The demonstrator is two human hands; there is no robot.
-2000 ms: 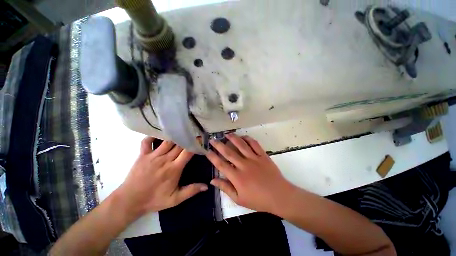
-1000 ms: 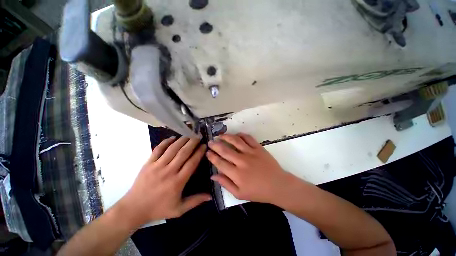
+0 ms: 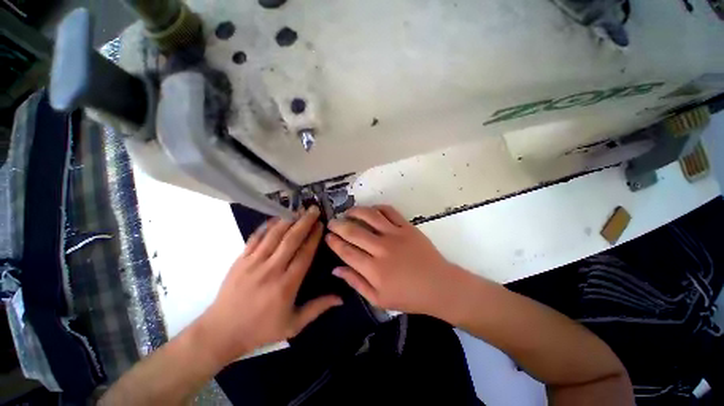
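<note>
The dark cut piece (image 3: 319, 273) lies under both hands and runs from the presser foot (image 3: 320, 198) down over the near table edge. My left hand (image 3: 266, 277) lies flat on it, fingertips just left of and below the foot, thumb spread to the right. My right hand (image 3: 385, 258) rests at the strip's right edge, fingers bent, fingertips just below and right of the foot. The grey take-up lever guard (image 3: 186, 131) stands above the left fingertips and partly hides the needle area. Neither hand visibly pinches the cloth.
The cream sewing machine head (image 3: 413, 71) fills the top. At left, a stack of dark strips (image 3: 44, 206) lies on plaid fabric (image 3: 99, 273). At right are a small tan block (image 3: 615, 224) and a dark cloth bundle (image 3: 635, 285) with pale threads. Black cloth (image 3: 381, 369) hangs over the near edge.
The machine has shifted up and left in view as the camera moved. The foot area shows more above the fingertips. The strip's lower part now slants to the right.
</note>
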